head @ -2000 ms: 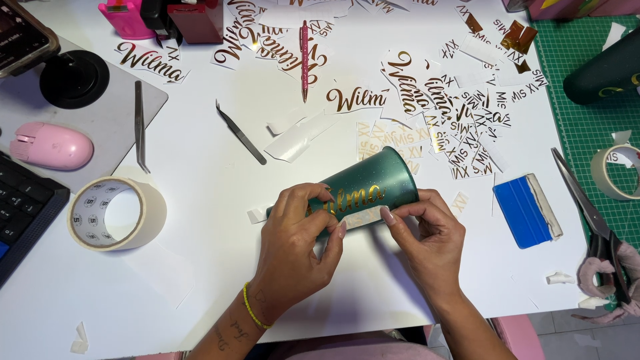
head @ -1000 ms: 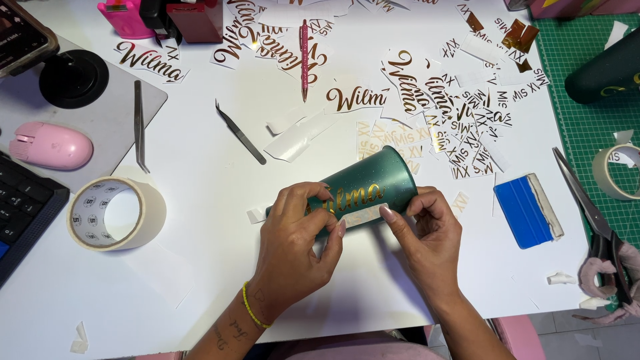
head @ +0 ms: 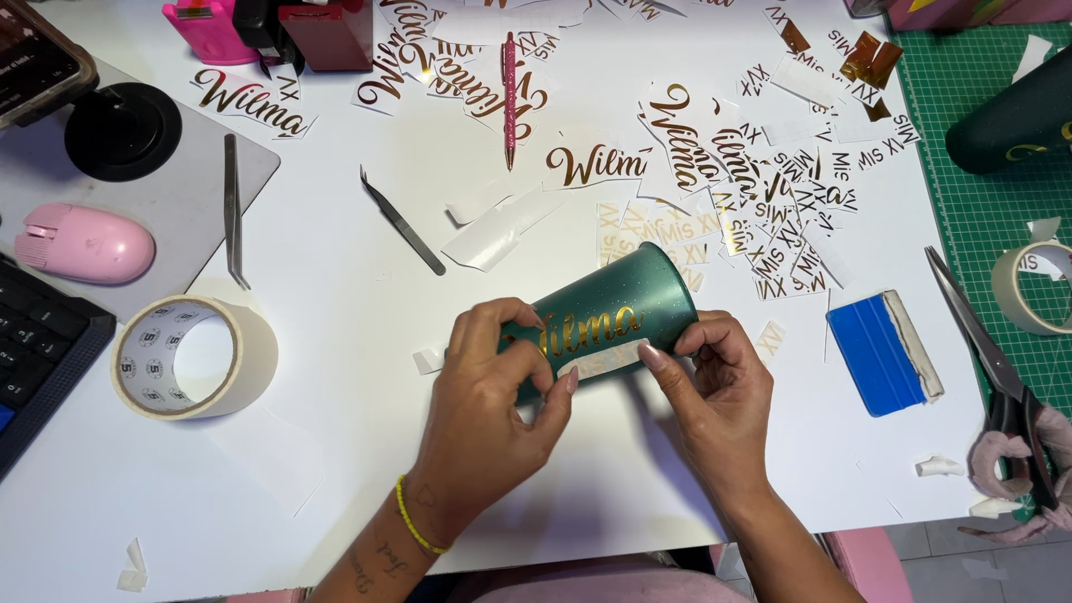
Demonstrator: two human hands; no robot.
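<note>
A dark green tumbler [head: 662, 289] lies on its side, tilted, its wide rim toward the upper right. Gold script lettering [head: 599, 328] runs along it, and a strip of transfer tape [head: 605, 360] with faint lettering lies just below the script. My left hand [head: 502, 394] holds the narrow end, partly covering the first letter, with its thumb at the strip's left end. My right hand [head: 724, 394] grips the tumbler near the rim, its thumb on the strip's right end. The tumbler's base is hidden behind my left hand.
Tweezers [head: 402, 222], a torn backing paper [head: 494, 234], a glitter pen [head: 509, 100] and many lettering cutouts [head: 787, 201] lie beyond the tumbler. A tape roll [head: 255, 356], more tweezers [head: 232, 209] and a pink mouse [head: 92, 243] are left; a blue squeegee [head: 879, 352] and scissors [head: 997, 360] are right.
My right hand has shifted slightly at the rim, and the tumbler has turned a little between my hands.
</note>
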